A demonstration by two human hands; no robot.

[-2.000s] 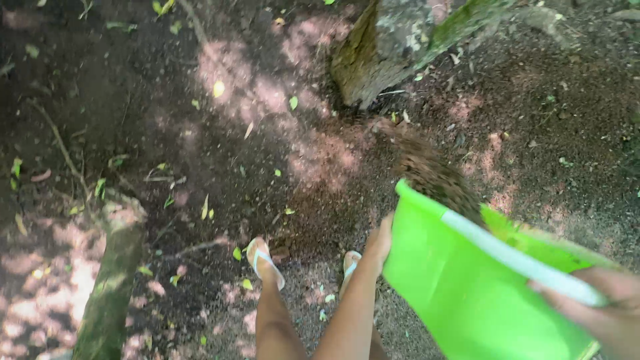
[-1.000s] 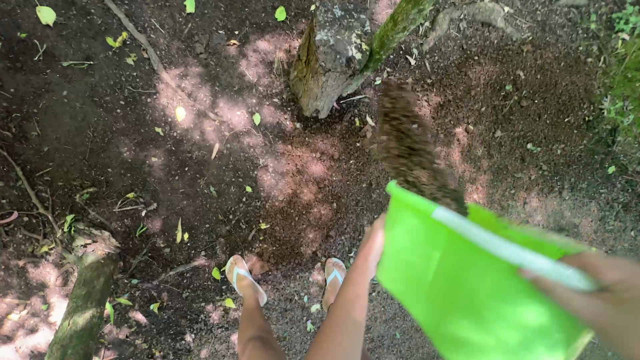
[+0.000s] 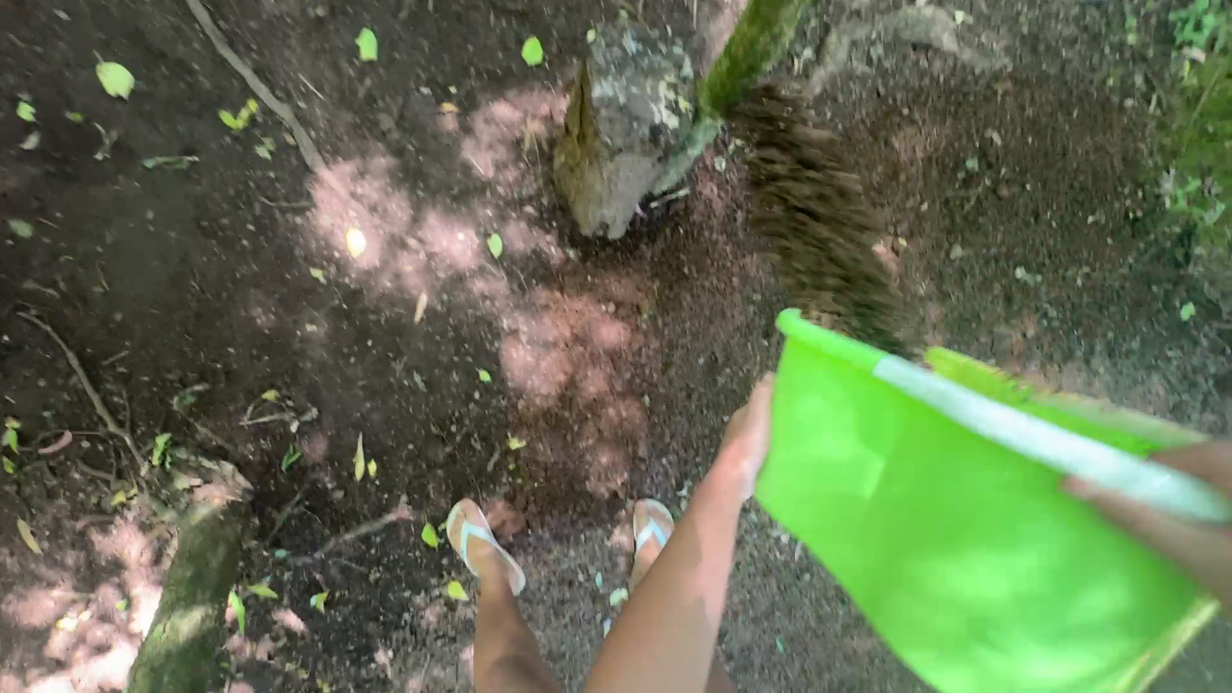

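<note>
A bright green container [image 3: 924, 500], perhaps a flexible bucket, is tilted at the lower right with its mouth facing up and away. Dark brown loose material [image 3: 818, 212], like soil, streams blurred from its mouth toward the ground by the stump. My left hand [image 3: 749, 438] presses against the container's left side, its fingers partly hidden behind it. At the right edge my right hand [image 3: 1169, 510] grips the pale rim, blurred and partly cut off by the frame.
A weathered stump [image 3: 626, 135] with a mossy branch [image 3: 751, 53] stands at top centre. A mossy log [image 3: 192, 587] lies lower left. My feet, in flip-flops [image 3: 472, 539], are on dark soil with leaves. A thin root [image 3: 255, 87] crosses the upper left; green plants [image 3: 1198, 173] edge the right.
The stream of brown material now falls farther up beside the stump and reaches the mossy branch. Both hands have stayed on the green container.
</note>
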